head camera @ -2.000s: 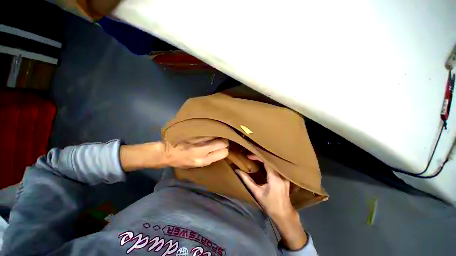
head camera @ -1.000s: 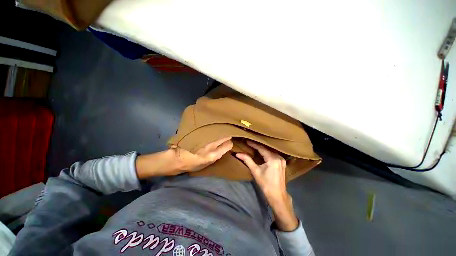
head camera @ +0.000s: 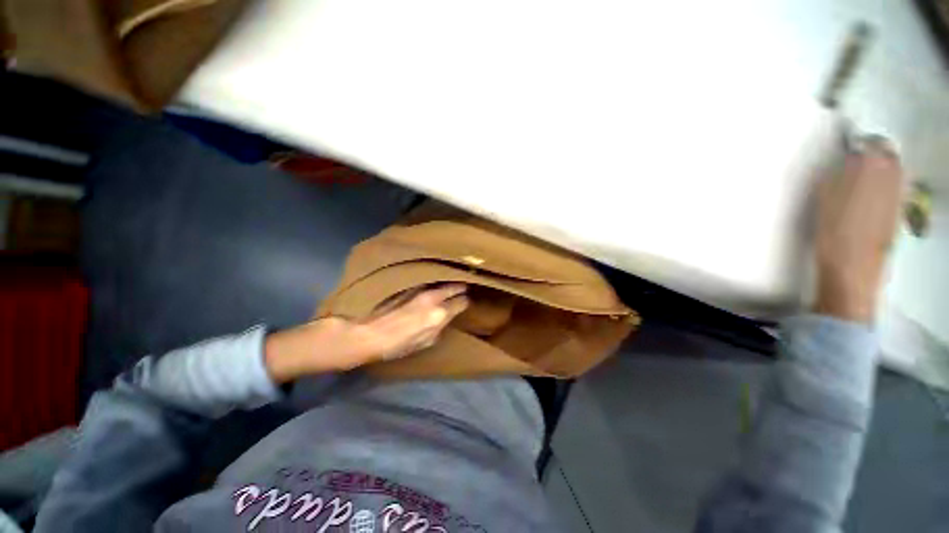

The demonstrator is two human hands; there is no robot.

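Observation:
A tan handbag lies in my lap against the table edge, its mouth open and its gold clasp facing up. My left hand is at the left part of the mouth, its fingers over the near rim, holding the bag. My right hand is off the bag, over the right part of the white table, blurred. Its fingers cover the place where the red-handled tool was seen. Whether it grips anything cannot be told.
The white table spans the top. A grey marked strip lies beyond my right hand, a small yellowish thing beside it. Tan bags are at the top left. A red crate stands at the left.
My right hand has left the bag's mouth and moved right and up onto the table. My left hand stays on the bag. The red tool is no longer visible.

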